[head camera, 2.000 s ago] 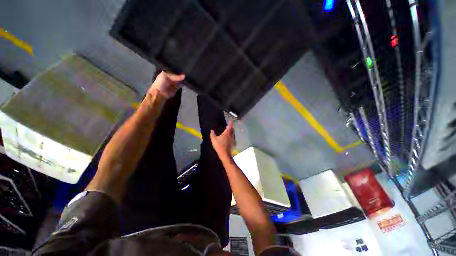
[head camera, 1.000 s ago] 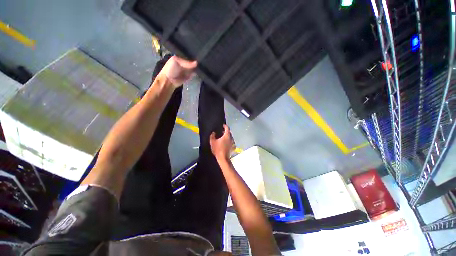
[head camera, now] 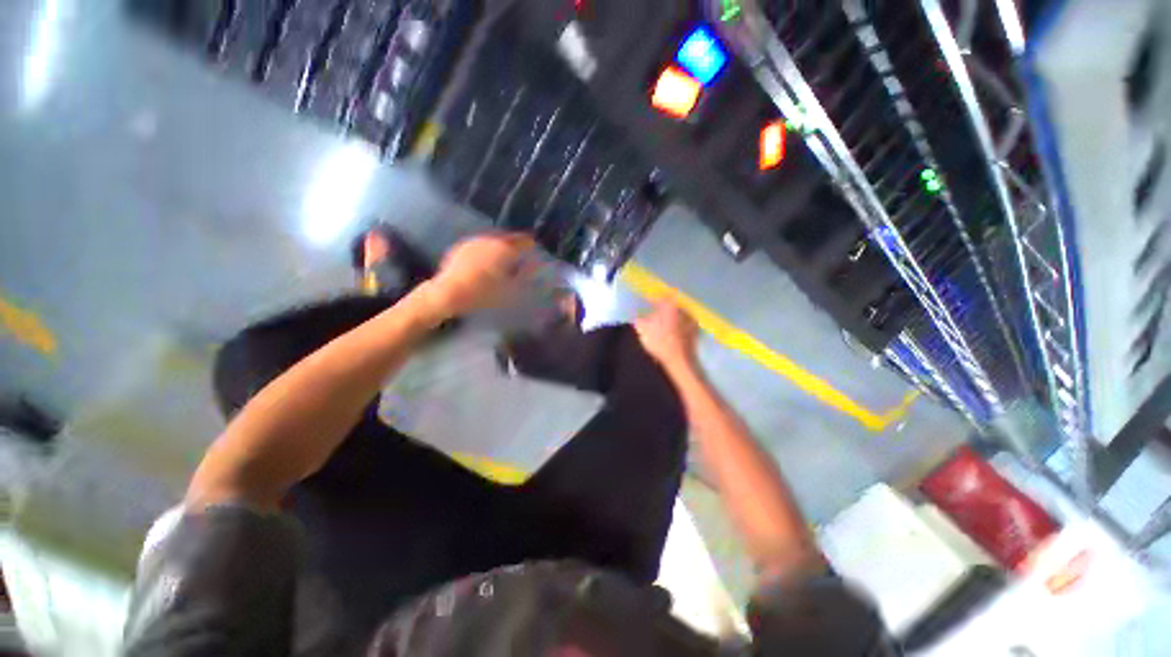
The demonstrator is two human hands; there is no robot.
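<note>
A dark tray-like surface with many narrow glossy cells (head camera: 527,141) fills the upper middle. My left hand (head camera: 491,272) is blurred at its lower edge; whether it grips the edge is unclear. My right hand (head camera: 668,336) is near its lower right corner, over my right knee, and its grip is unclear. On the dark rack shelf (head camera: 815,276) at upper right, small units glow: one blue (head camera: 701,55), one orange-white (head camera: 676,91) and one orange-red (head camera: 772,145).
Chrome wire shelving (head camera: 886,231) runs down the right side. A yellow line (head camera: 771,356) crosses the grey floor. A white box (head camera: 880,546) and a red item (head camera: 989,507) are at lower right. A blurred yellowish-tan block (head camera: 96,494) is at lower left.
The large ten-pocket tray no longer shows in its former place; a finely celled dark surface shows there. Both hands have moved right, my right hand also up. My knees are spread wider.
</note>
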